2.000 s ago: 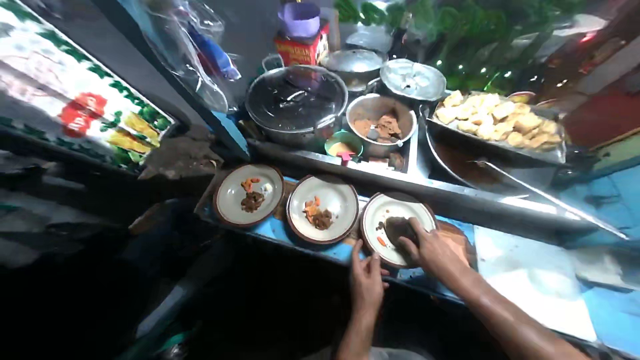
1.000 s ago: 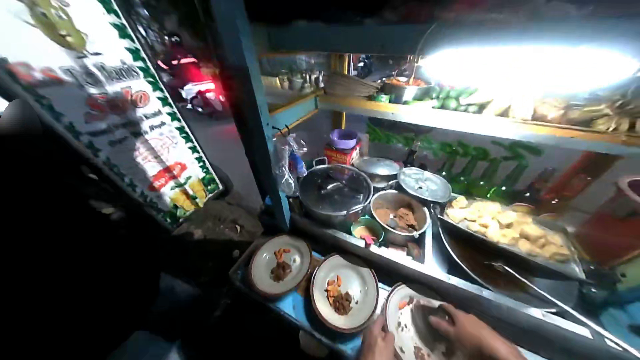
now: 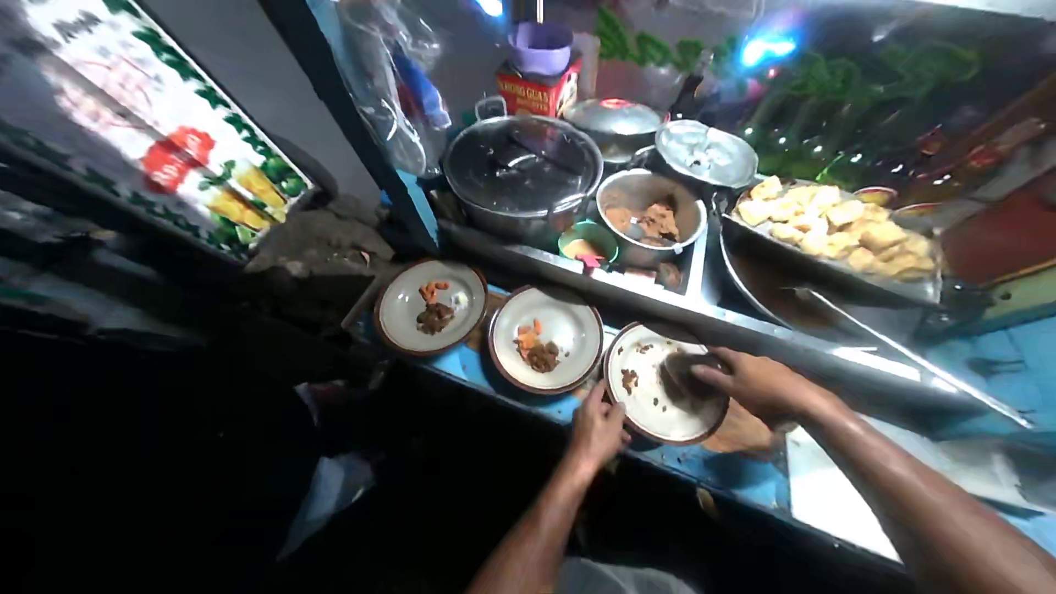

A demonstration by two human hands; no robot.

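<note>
My right hand (image 3: pixel 747 381) is closed around a dark pestle (image 3: pixel 689 375), its end down on the right plate (image 3: pixel 660 421). Bits of brown paste are scattered over that plate. At the plate's left rim, my left hand (image 3: pixel 600 425) grips the edge. Beside it lies the middle plate (image 3: pixel 569 326), with orange chillies and a brown lump (image 3: pixel 542 356). The left plate (image 3: pixel 400 309) also bears orange chillies and a brown lump (image 3: pixel 435 318).
Behind the plates stand a large lidded pot (image 3: pixel 524 169), an open pot (image 3: pixel 652 206) and a small green bowl (image 3: pixel 588 242). A tray of fried tofu pieces (image 3: pixel 841 231) sits over a wide wok (image 3: pixel 775 289); a long metal utensil (image 3: pixel 916 359) leans out to the right.
Orange pieces seen earlier on the right plate now show only as scattered brown bits. My right hand keeps hold of the pestle. The view tilted up and came back down.
</note>
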